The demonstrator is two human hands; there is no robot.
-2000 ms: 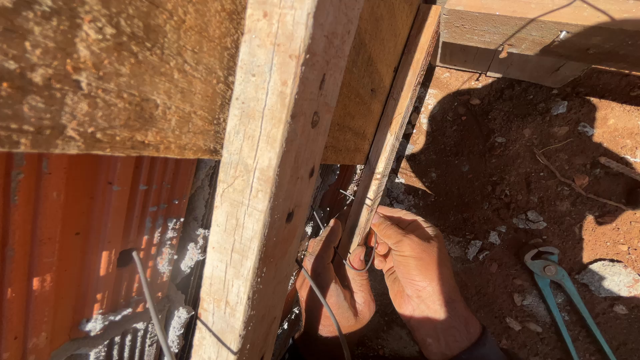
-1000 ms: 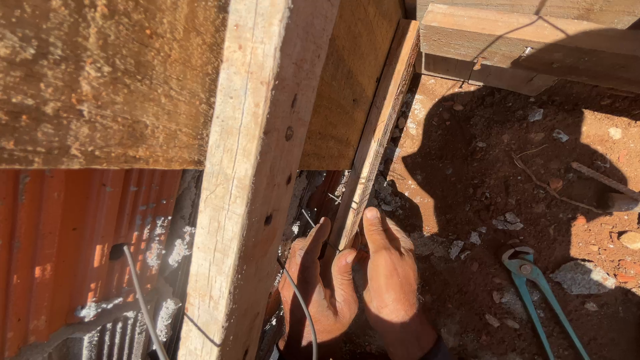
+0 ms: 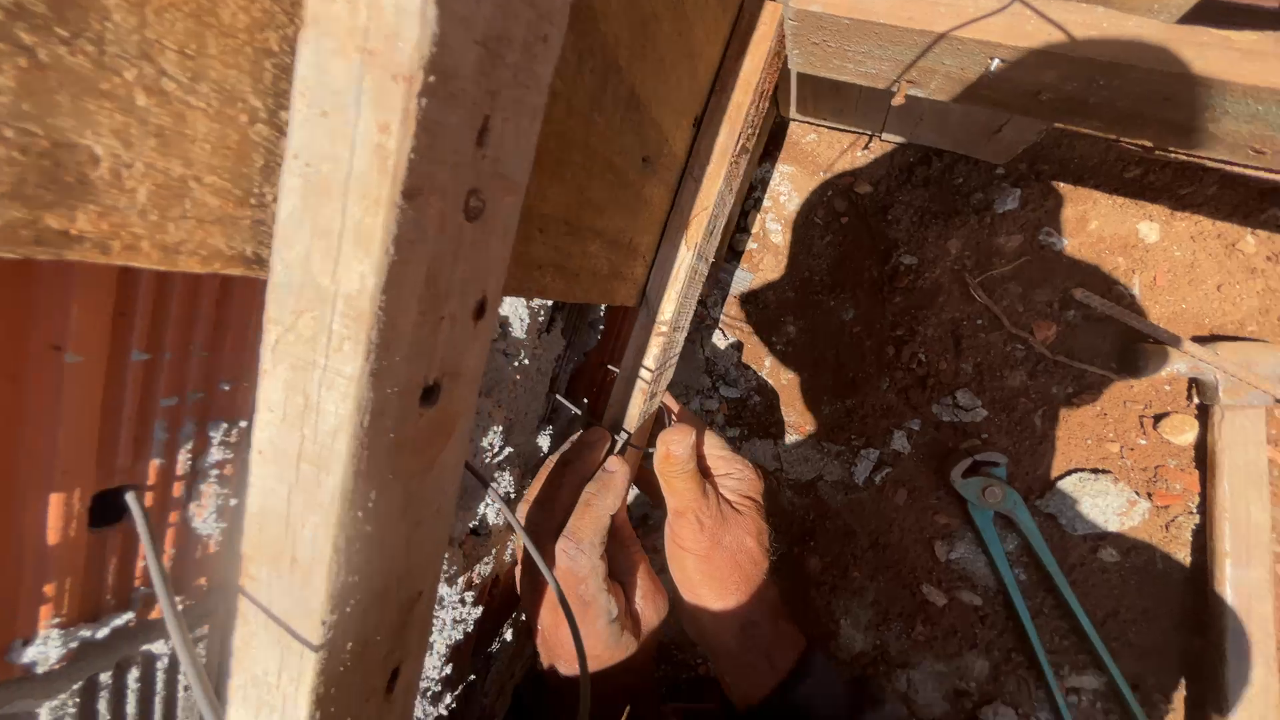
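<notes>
My left hand (image 3: 590,560) has its fingertips at the lower end of a narrow wooden batten (image 3: 690,210), where thin wire (image 3: 624,437) crosses the wood. From the other side, my right hand (image 3: 712,520) pinches at the same end, its thumb up and its fingertips partly hidden. A wire end (image 3: 568,404) sticks out left of the batten. A loose dark wire (image 3: 545,570) curves down in front of my left hand. Teal end-cutting pincers (image 3: 992,495) lie on the soil to the right, touched by neither hand.
A thick wooden post (image 3: 380,360) rises left of my hands, before a plywood panel (image 3: 610,150) and an orange ribbed clay block wall (image 3: 120,370). Boards (image 3: 1000,70) run along the top right. Concrete rubble (image 3: 1095,502) and a rusty rebar (image 3: 1170,335) lie on the soil.
My right hand has shifted its grip beside the batten's lower end; its thumb now points up next to the wood. My left hand stays at the batten's other side. The pincers have not been moved.
</notes>
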